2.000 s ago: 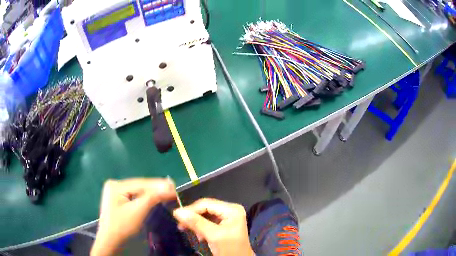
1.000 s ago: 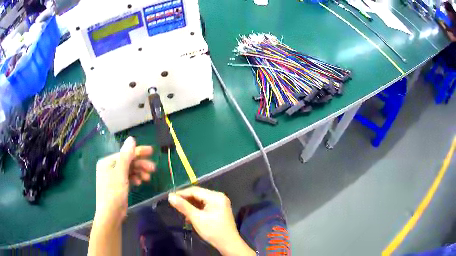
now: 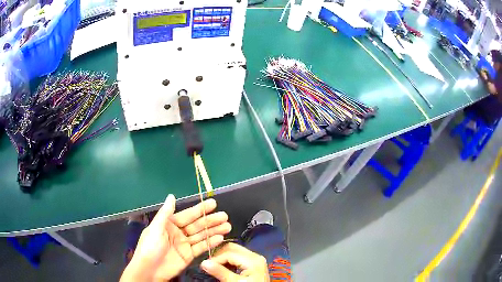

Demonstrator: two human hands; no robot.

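Note:
A thin pair of lead wires [image 3: 201, 190] runs from the tip of the black twisting chuck [image 3: 190, 129] down to my right hand [image 3: 235, 263], which pinches it at the bottom of the view. My left hand [image 3: 184, 239] is open, palm up, beside and behind the wires, with its fingers apart. The wire-twisting machine [image 3: 179, 69] stands behind the chuck. The rest of the harness is mostly hidden by my right hand.
A harness pile with black housings [image 3: 316, 104] lies right of the machine; a darker pile [image 3: 60, 121] lies left. A blue bin [image 3: 52, 47] stands behind it. A grey cable [image 3: 267, 132] hangs over the table edge. A person [image 3: 490, 82] is at the far right.
My left hand has turned palm up and moved right, beside the wires. My right hand has moved lower, with a longer length of wire between it and the chuck. The view has shifted.

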